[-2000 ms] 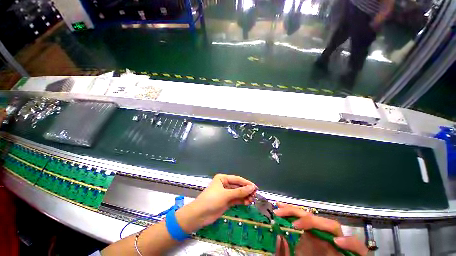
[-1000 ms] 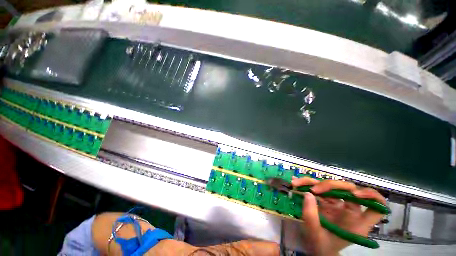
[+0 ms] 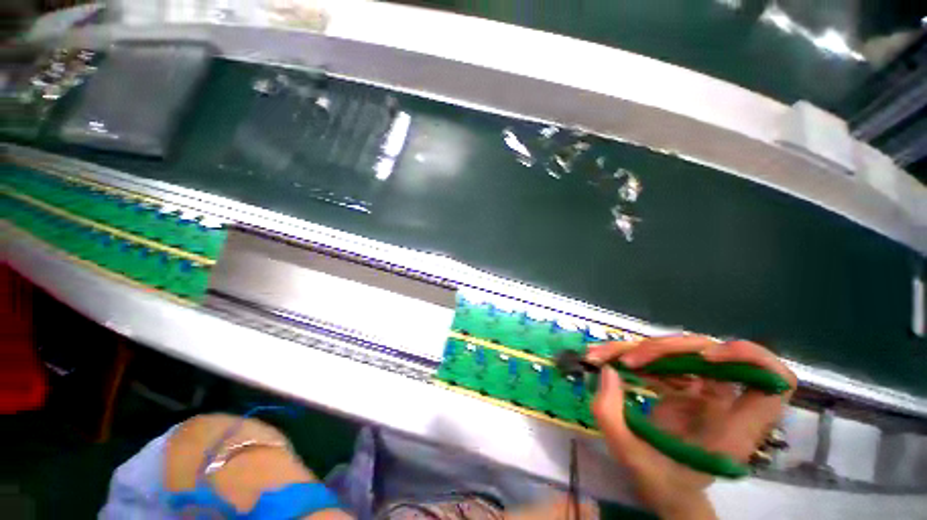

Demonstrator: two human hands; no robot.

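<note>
My right hand (image 3: 676, 421) holds green-handled cutters or pliers (image 3: 701, 371) over a green circuit board panel (image 3: 498, 376) on the rails. The dark jaws are over the panel's middle; I cannot tell if they touch a part. The panel carries rows of small blue parts. My left forearm wears a blue strap (image 3: 295, 500) and a thin bracelet at the bottom edge. My left hand (image 3: 539, 508) is blurred and cut off there, so its grip cannot be told.
Another panel (image 3: 152, 244) lies left on the rails, past a gap. Behind, the dark green mat (image 3: 488, 223) bears loose silvery pieces (image 3: 625, 203), thin lined-up pieces and a greyish plastic bag or tray (image 3: 137, 102). A white box (image 3: 818, 137) stands on the far ledge.
The view has tilted down. My left hand has drawn back from the cutters' tip to the bottom edge. My right hand keeps the cutters, now lower over the panel.
</note>
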